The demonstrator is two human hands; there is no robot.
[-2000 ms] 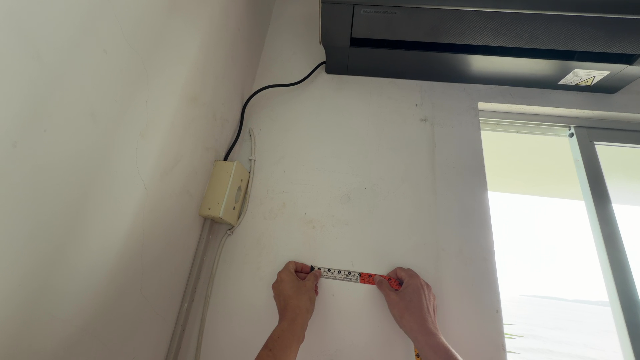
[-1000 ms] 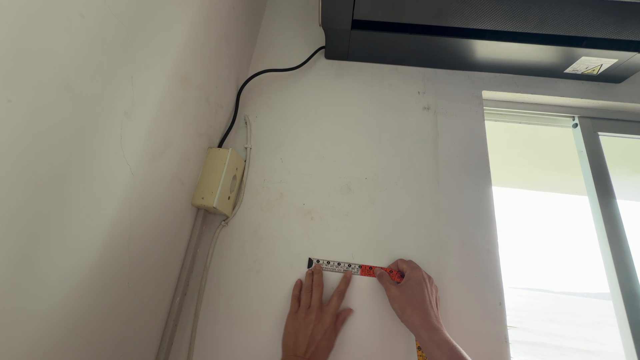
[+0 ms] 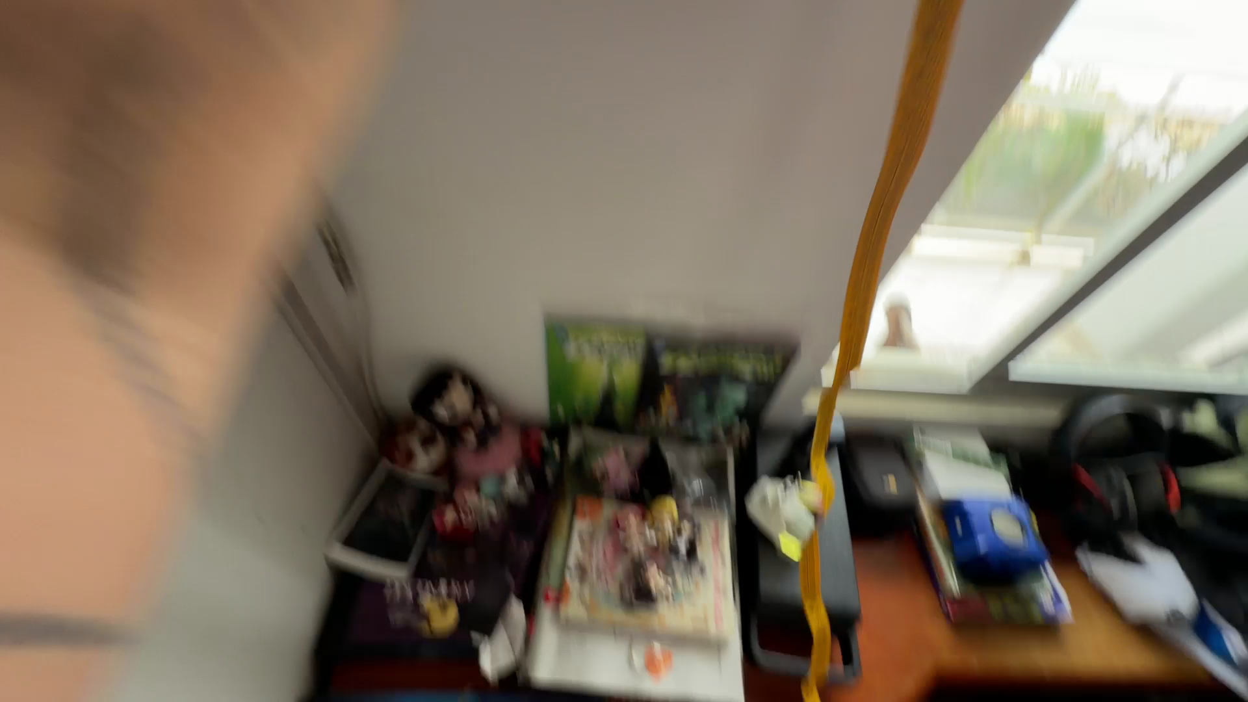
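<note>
A blurred hand and forearm, seemingly my left hand, fill the left side of the view very close to the camera; its fingers cannot be made out, nor whether it holds anything. My right hand is out of view. A long yellow-orange measuring tape hangs from the top edge down past the window side to the desk, its upper end outside the frame. Its lower part passes in front of a black case and beside a crumpled white item.
On the reddish wooden desk lie a stack of illustrated books, dolls, a blue device and headphones. Green and dark picture covers lean on the wall. A window is at the right.
The view has swung down from the upper wall to the desk. Both hands held a short stretch of tape on the wall before; now one arm is close at left and the tape hangs long.
</note>
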